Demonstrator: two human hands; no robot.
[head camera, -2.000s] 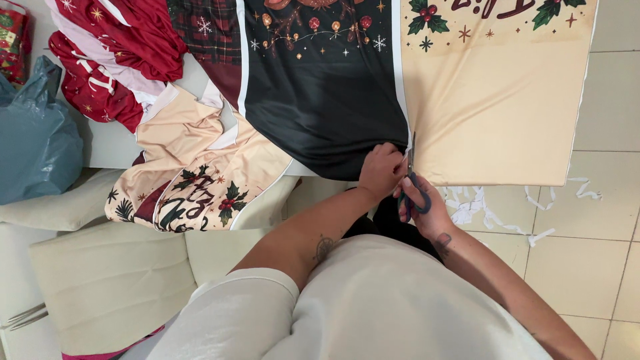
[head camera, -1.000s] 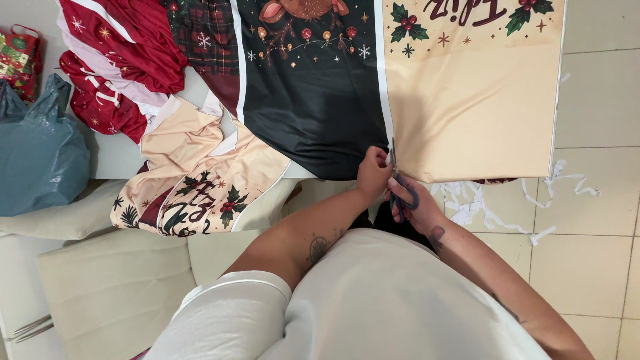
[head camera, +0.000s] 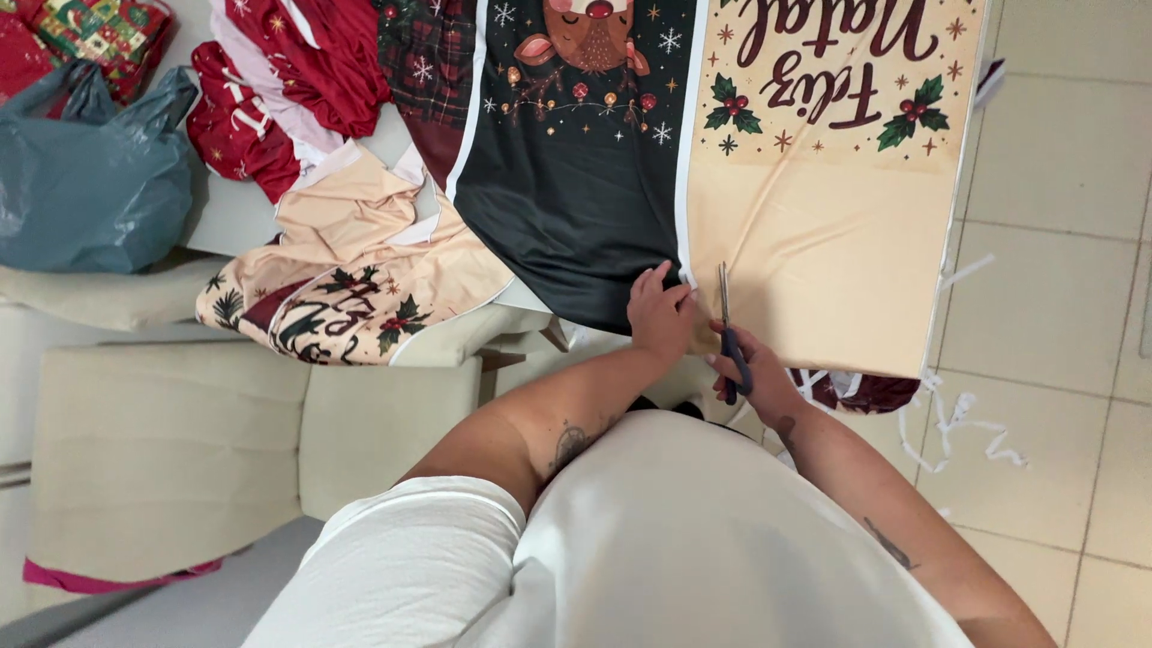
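Printed Christmas fabric lies over the table: a black panel (head camera: 567, 207) with a reindeer, a white strip (head camera: 684, 162) and a cream panel (head camera: 846, 243) with lettering and holly. At the near end of the white strip, my left hand (head camera: 663, 310) pinches the fabric edge where black and cream meet. My right hand (head camera: 756, 369) holds scissors with dark handles (head camera: 736, 360); their blades point away from me over the cream panel, just right of the white strip, and look nearly closed. My right thumb and fingers are at the handles.
Cream printed fabric (head camera: 360, 288) hangs over a beige chair (head camera: 171, 450) at left. Beyond lie red fabric (head camera: 315, 63) and a blue-grey plastic bag (head camera: 90, 189). White offcut strips (head camera: 954, 423) and a dark printed piece (head camera: 873, 393) are at right, below the table edge.
The scissor blades, earlier at the white strip beside my left fingers, now stand apart from that hand over the cream panel. More of the panels' printed far part shows.
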